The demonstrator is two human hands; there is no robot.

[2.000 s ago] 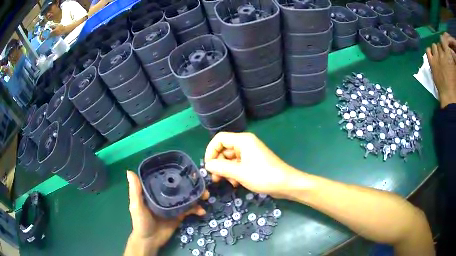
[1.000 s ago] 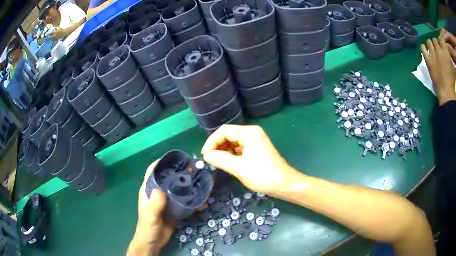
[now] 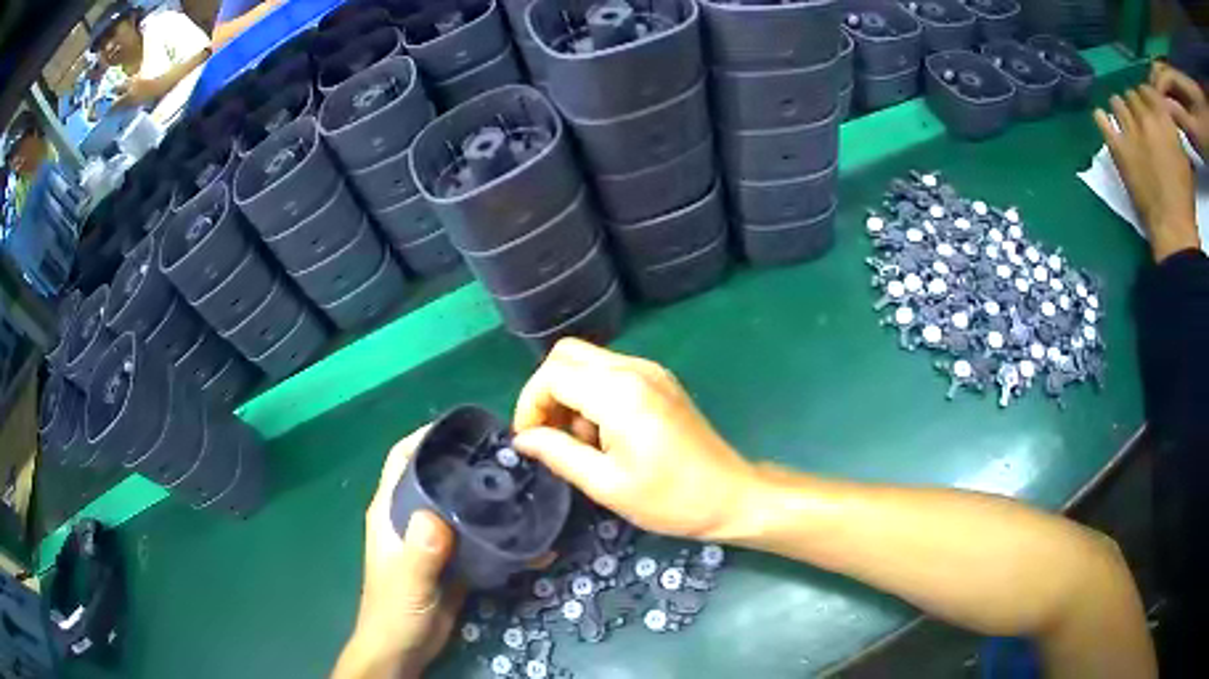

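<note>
My left hand (image 3: 404,564) holds a dark grey cup-shaped housing (image 3: 493,537) from its left and underside, its open top tilted towards my right hand. The round hub and ribs show inside. My right hand (image 3: 630,444) pinches a small insert (image 3: 508,455) with a pale round disc, at the housing's upper right inner wall. The fingertips partly hide the insert; I cannot tell whether it is seated. A loose pile of small inserts (image 3: 605,566) lies on the bench below my hands, partly hidden by the housing.
Tall housing stacks (image 3: 530,232) stand behind my hands and to the left. A larger insert pile (image 3: 988,285) lies at right. Another person's hands (image 3: 1151,153) rest on white material at far right. A black ring-shaped strap (image 3: 86,590) lies at far left.
The housing has turned and tilted towards my right hand. My right hand has moved the insert from beside the rim to inside the housing. The view has shifted slightly.
</note>
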